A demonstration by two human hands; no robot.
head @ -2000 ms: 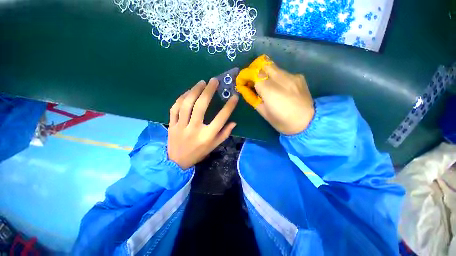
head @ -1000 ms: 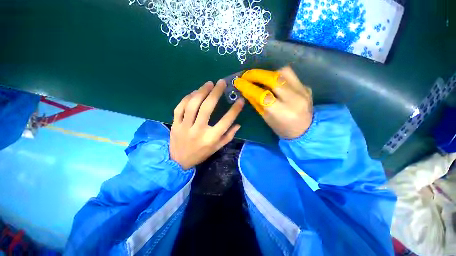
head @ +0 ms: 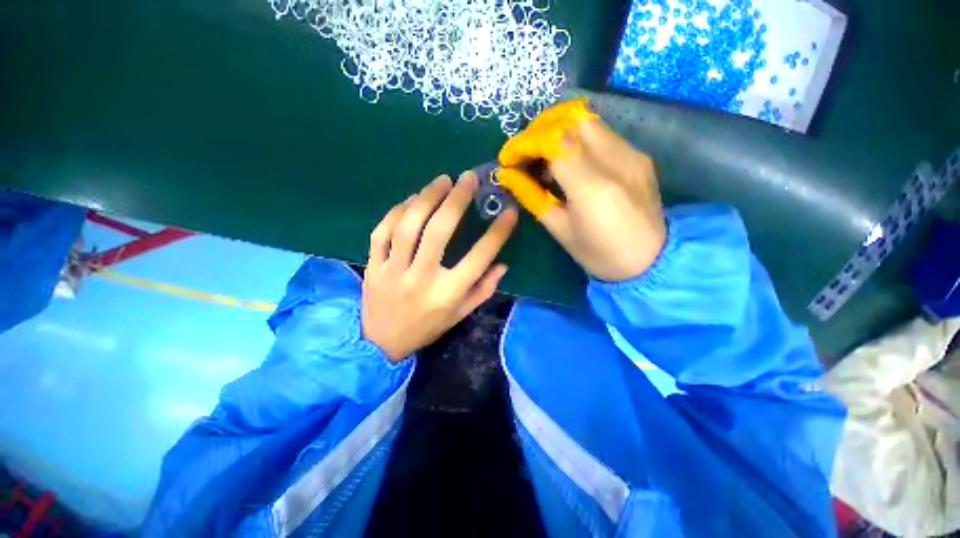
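Note:
A small dark grey lens plate (head: pixel 491 195) lies on the dark green bench, partly covered by my fingers. Two light rings show on it. My left hand (head: pixel 430 268), bare, rests palm down with its index finger and thumb side against the plate's left and lower edges, steadying it. My right hand (head: pixel 590 184) wears orange-yellow finger cots (head: pixel 547 139). Its thumb and finger tips meet over the plate's upper right part, at the upper ring. Whether a small piece is between the tips cannot be seen.
A loose heap of thin white rings (head: pixel 453 47) lies beyond my hands. A white tray with a dark edge (head: pixel 811 58) holds small blue pieces (head: pixel 684 53). A perforated strip (head: pixel 884 236) lies at the right. A blue sleeve (head: pixel 37 252) shows at the left edge.
The view has shifted, so the heap and tray appear further right than at first. My right cotted fingers have changed from flatter over the plate to a raised, curled pinch. My left hand stays at the plate.

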